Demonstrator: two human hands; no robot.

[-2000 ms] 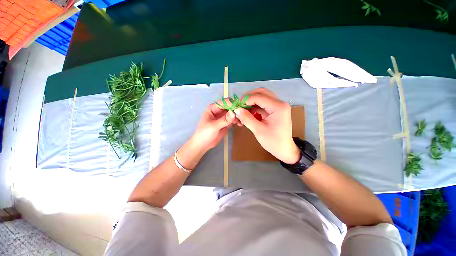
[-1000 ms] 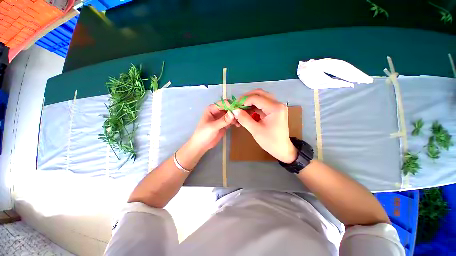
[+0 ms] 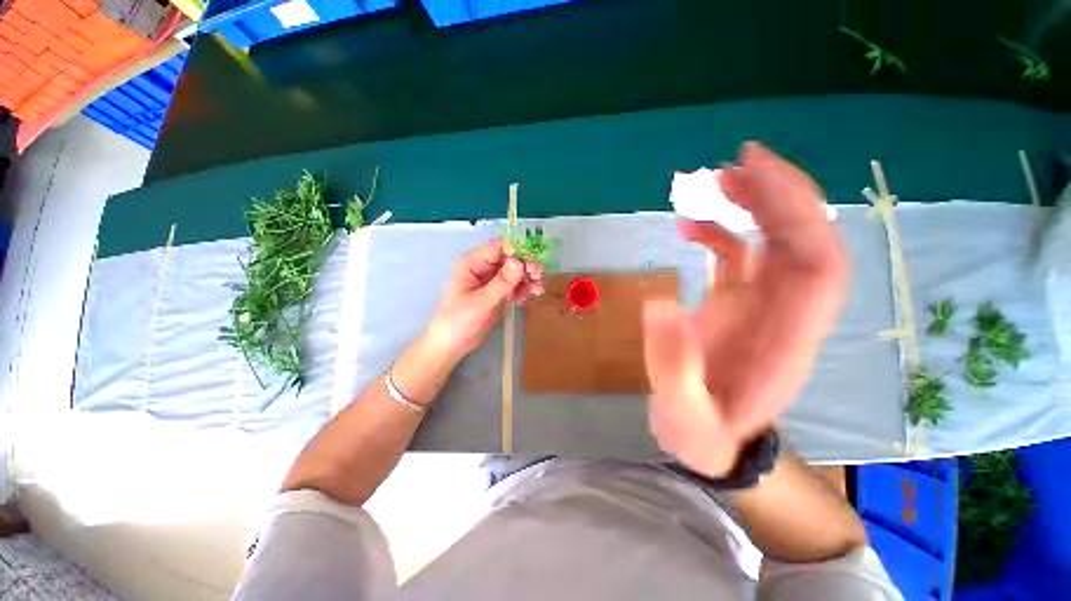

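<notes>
My left hand (image 3: 479, 294) holds a small green leaf sprig (image 3: 534, 245) in its fingertips, above the middle of the bench. My right hand (image 3: 752, 317) is raised to the right, large and blurred, with its fingers apart and nothing seen in it. A red cup (image 3: 583, 294) stands on the brown cardboard mat (image 3: 593, 346), just right of my left hand. A tangled heap of green stems (image 3: 282, 276) lies on the left of the grey cover. Small separate sprigs (image 3: 994, 335) lie at the right.
A white cloth (image 3: 702, 197) lies behind my right hand, partly hidden by it. Tape strips (image 3: 509, 376) cross the grey cover. A dark-green conveyor belt (image 3: 470, 106) runs behind, with a few leaf pieces at its far right. A blue crate (image 3: 907, 517) with greenery beside it is below right.
My right hand has left the sprig and moved right and up, opening. The sprig stays in my left hand. The red cup now shows fully. The view has shifted slightly.
</notes>
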